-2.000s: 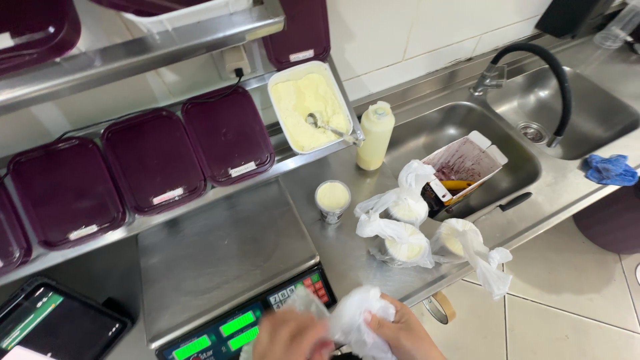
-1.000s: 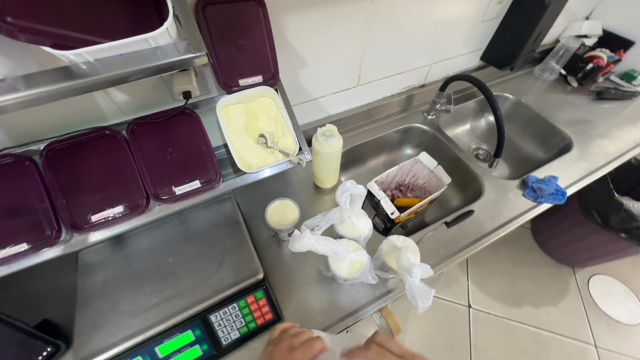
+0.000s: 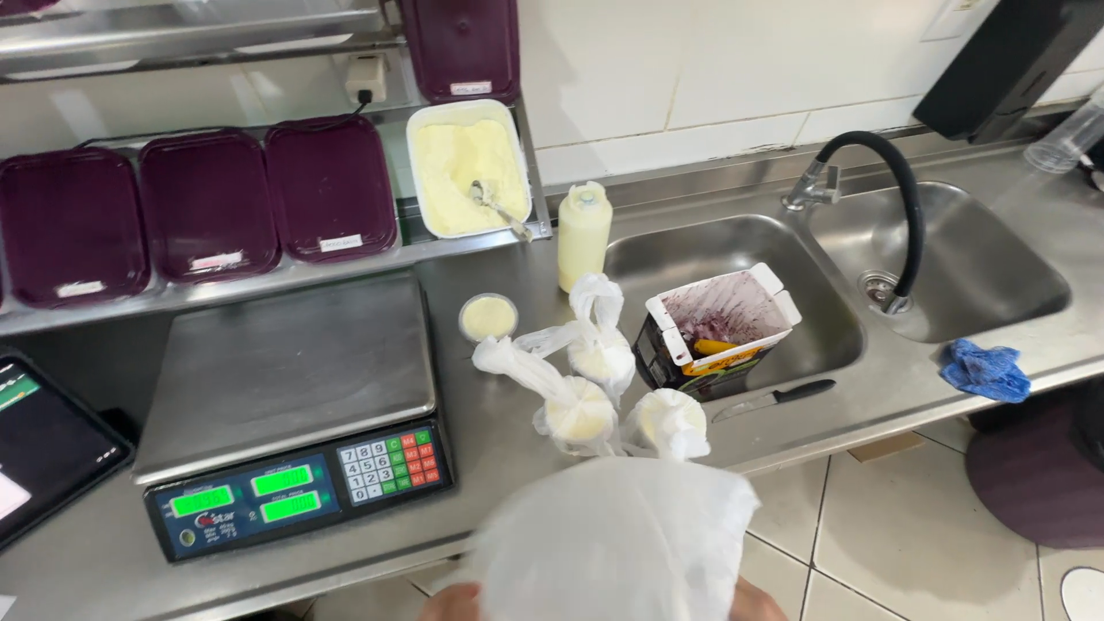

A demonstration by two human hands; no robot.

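Low in the head view, my left hand (image 3: 452, 602) and my right hand (image 3: 755, 602) grip opposite sides of a spread white plastic bag (image 3: 617, 539); most of both hands is hidden. Just beyond the bag stand several bagged cups of pale contents, among them a knotted one (image 3: 580, 416), one behind it (image 3: 601, 355) and one at right (image 3: 669, 423). An unbagged cup (image 3: 488, 318) stands behind them at left. A squeeze bottle (image 3: 584, 237) stands farther back, beside a white tub (image 3: 468, 168) of pale powder with a spoon (image 3: 500, 210) in it.
A digital scale (image 3: 297, 354) is on the left, near a tablet (image 3: 52, 448). Purple-lidded tubs (image 3: 330, 190) line the shelf. An opened carton (image 3: 720, 323) sits by the double sink (image 3: 759, 237), with a knife (image 3: 776, 398) and blue cloth (image 3: 985, 370) near the counter's front edge.
The white bag was bunched at my hands two seconds ago; it is now spread wide between them. The bagged cup at right no longer shows its long trailing end. The view has shifted.
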